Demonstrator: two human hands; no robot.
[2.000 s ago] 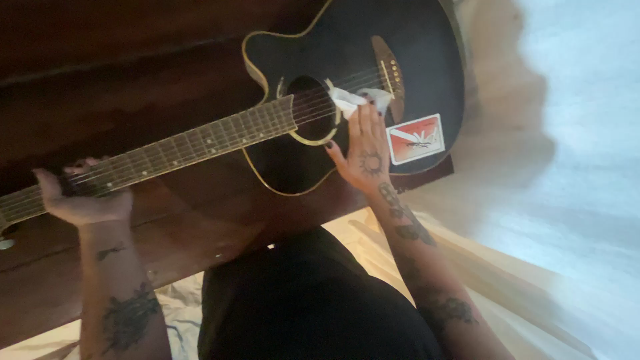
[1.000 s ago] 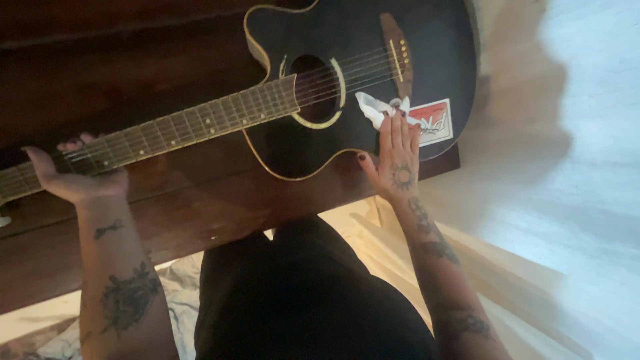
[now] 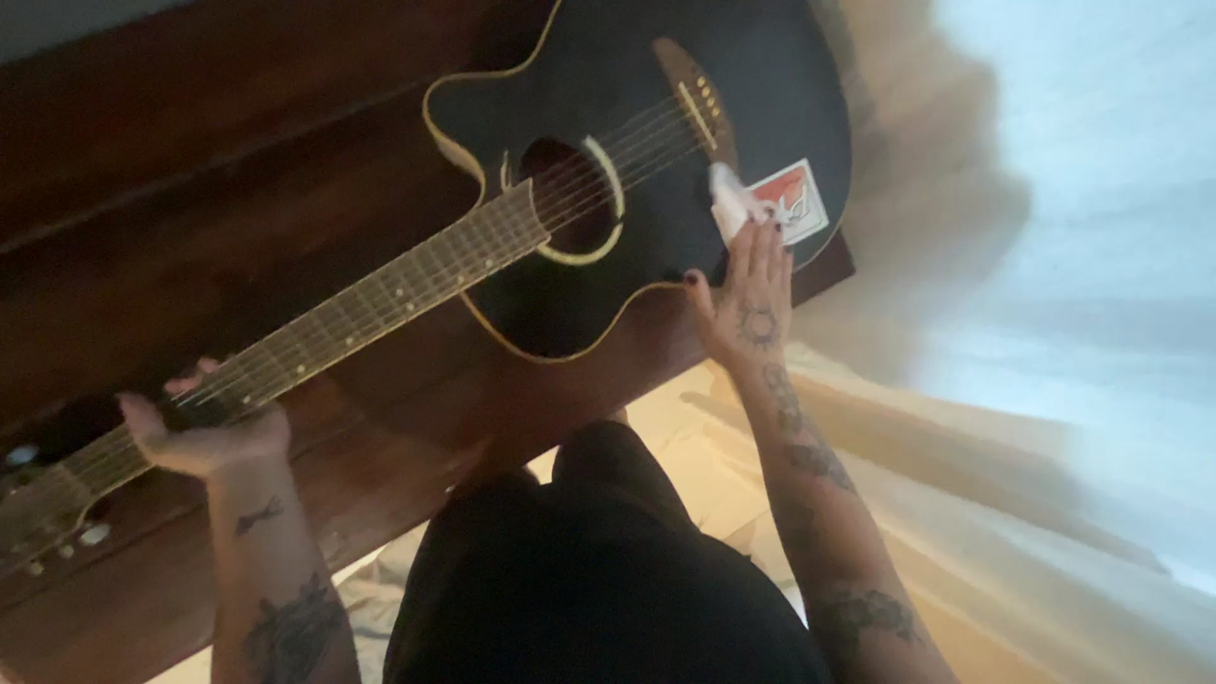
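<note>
A black cutaway acoustic guitar (image 3: 570, 313) lies face up, its neck pointing to the lower left. My left hand (image 3: 209, 437) is wrapped around the neck (image 3: 380, 304) close to the headstock (image 3: 47, 503), thumb on one side and fingertips on the other. Under the fingers of my right hand (image 3: 750, 294) is a crumpled white cloth or tissue (image 3: 730, 201), pressed on the guitar top below the bridge (image 3: 698, 100). It overlaps the edge of a red and white sticker (image 3: 806, 204). The strings run over the round soundhole.
The guitar rests on a dark wooden surface (image 3: 285, 171), whose front edge runs diagonally above my dark-clothed lap. A pale, sheer curtain (image 3: 950, 456) hangs at the right, beside a bright area. Light rumpled fabric (image 3: 375, 589) shows below the wood.
My right hand and the white cloth have moved from near the soundhole and bridge toward the sticker, which the cloth now partly overlaps. My left hand still holds the neck.
</note>
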